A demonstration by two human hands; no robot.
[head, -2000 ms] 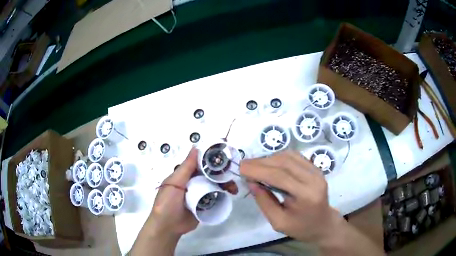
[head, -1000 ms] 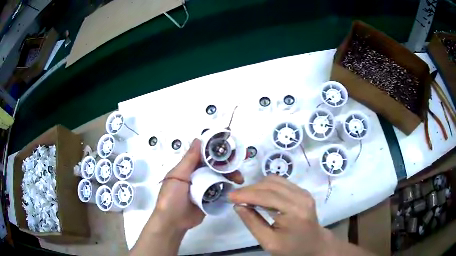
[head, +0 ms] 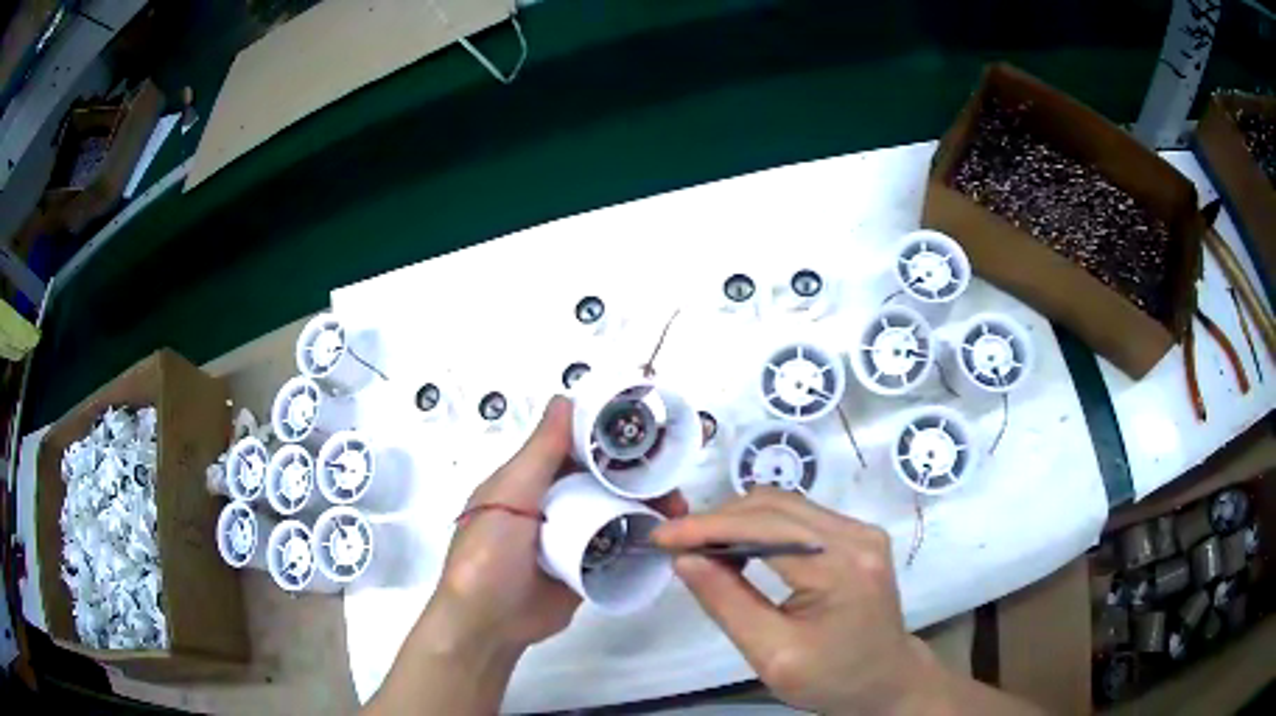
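My left hand (head: 493, 567) holds two white motor housings together, open ends towards me. The upper housing (head: 675, 445) shows a dark round part inside, and a thin wire sticks up from it. The lower housing (head: 571, 539) is tilted to the right, with a dark part deep inside. My right hand (head: 798, 595) holds thin dark tweezers (head: 756, 550) between thumb and fingers. Their tip is hidden at the mouth of the lower housing; whether it touches the inner part cannot be told.
Several housings stand at left (head: 290, 477) and right (head: 896, 350). Small dark-centred parts (head: 589, 309) lie on the white sheet (head: 504, 308). Boxes hold white parts (head: 112, 532), fasteners (head: 1064, 203) and motors (head: 1175, 567). Orange-handled pliers (head: 1194, 371) lie at right.
Since the first frame the tweezers have moved from the upper housing to the lower one. The view has shifted slightly, and another housing now shows beyond my right hand.
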